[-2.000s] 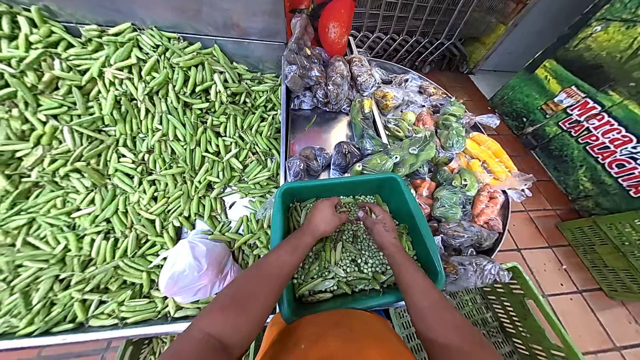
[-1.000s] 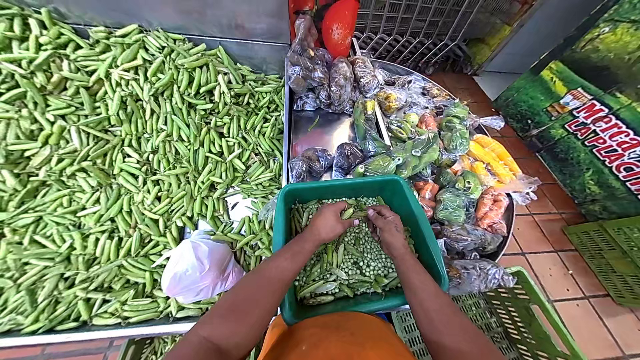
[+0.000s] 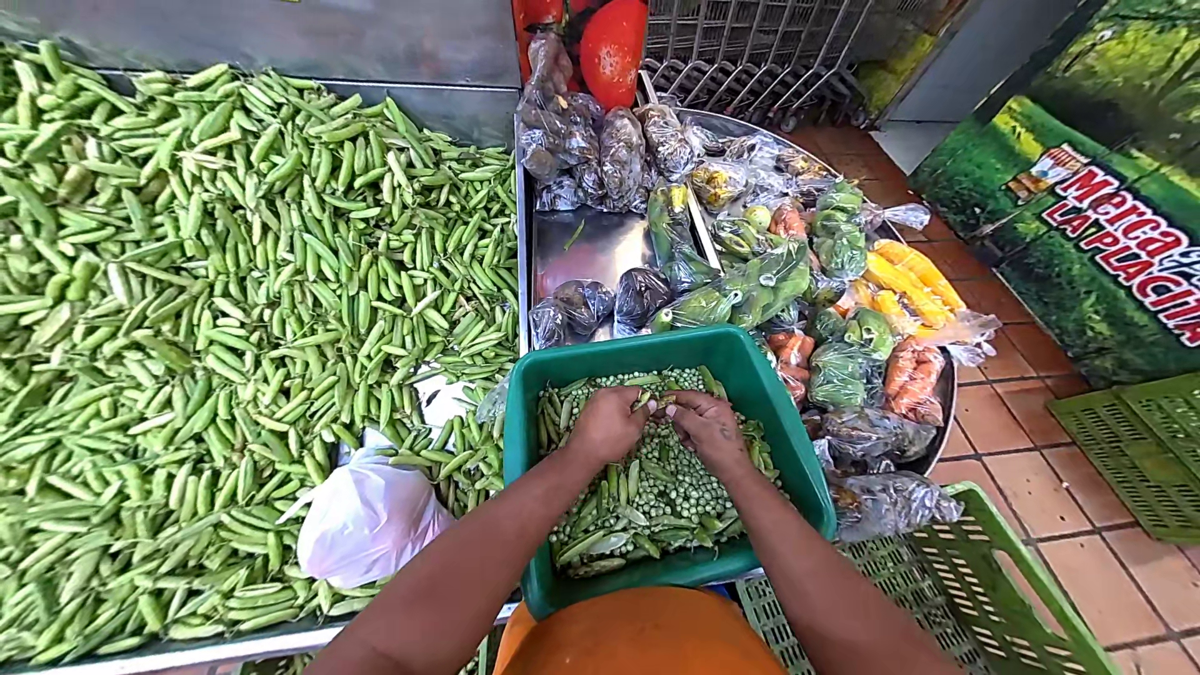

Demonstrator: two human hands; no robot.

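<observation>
A green plastic tub (image 3: 797, 478) holds shelled peas (image 3: 670, 487) mixed with green pods. Over its far half, my left hand (image 3: 611, 422) and my right hand (image 3: 705, 428) almost meet, fingertips pinching a small pea pod (image 3: 656, 405) between them. Most of that pod is covered by the fingers. Left of the tub spreads a large heap of pea pods (image 3: 281, 309), and a tied white plastic bag (image 3: 370, 520) rests on its near edge.
Bagged vegetables, among them green peppers (image 3: 769, 281) and carrots (image 3: 914, 380), fill a rounded metal tray (image 3: 586, 248) beyond the tub. Green plastic crates (image 3: 1008, 581) stand at the lower right. Shopping carts (image 3: 750, 47) are behind, with a printed banner (image 3: 1078, 187) at the right.
The longer green pod seen between my hands a second ago no longer shows there; my fingertips have come closer together over the tub.
</observation>
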